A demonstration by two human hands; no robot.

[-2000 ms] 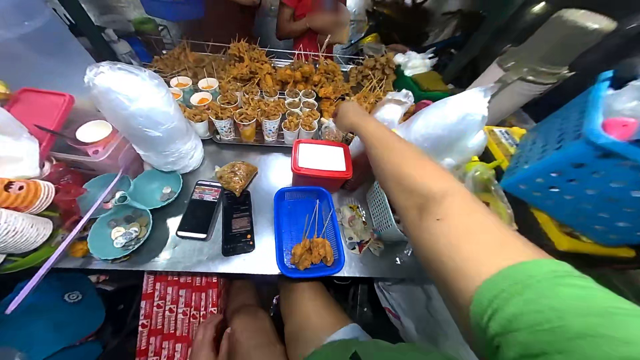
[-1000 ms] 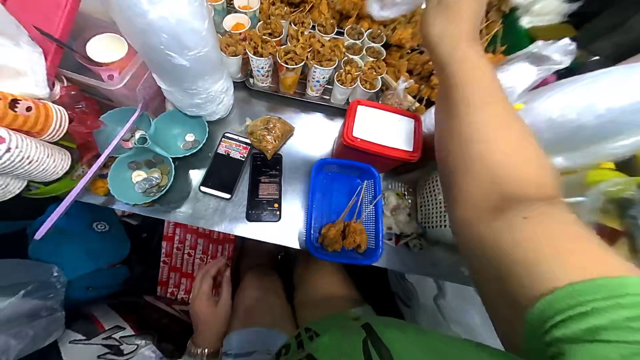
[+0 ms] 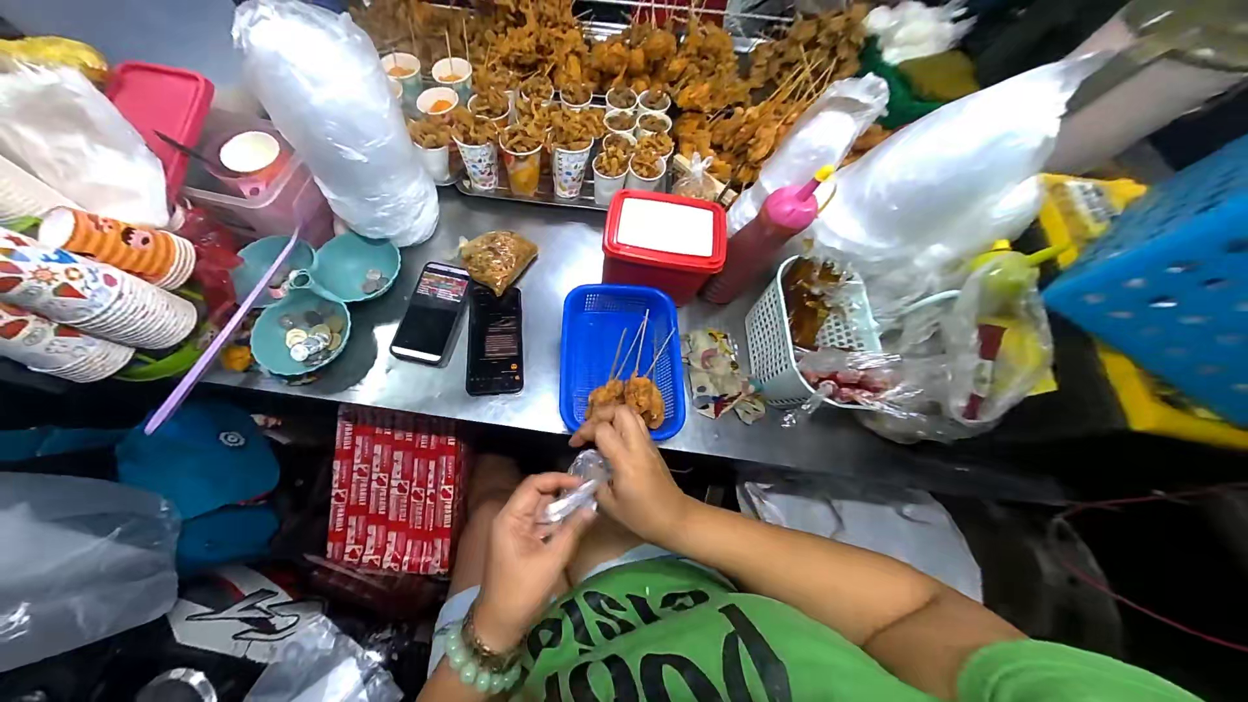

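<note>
Near the front edge of the steel counter, my left hand (image 3: 534, 534) holds a clear plastic bag (image 3: 583, 478) between thumb and fingers. My right hand (image 3: 627, 468) reaches over the near rim of a blue plastic basket (image 3: 606, 317), its fingertips at the battered fried pieces on skewers (image 3: 643, 398). Whether those fingers grip a piece, or also the bag, is not clear. The bare skewer ends point away from me. Behind the basket stands a red tub with a white-topped lid (image 3: 665, 229). Two phones (image 3: 429, 314) lie left of the basket, with a bag of brown food (image 3: 498, 260) beside their far ends.
Teal bowls with coins (image 3: 300, 333), stacked paper cups (image 3: 88, 302) and a roll of plastic bags (image 3: 336, 122) stand left. Cups of fried food (image 3: 570, 156) line the back. A pink squeeze bottle (image 3: 765, 239) and a pale plastic basket (image 3: 775, 341) are at the right.
My right hand has come back from the fried food at the rear to the blue basket. My left hand has risen from my lap and now holds a clear bag.
</note>
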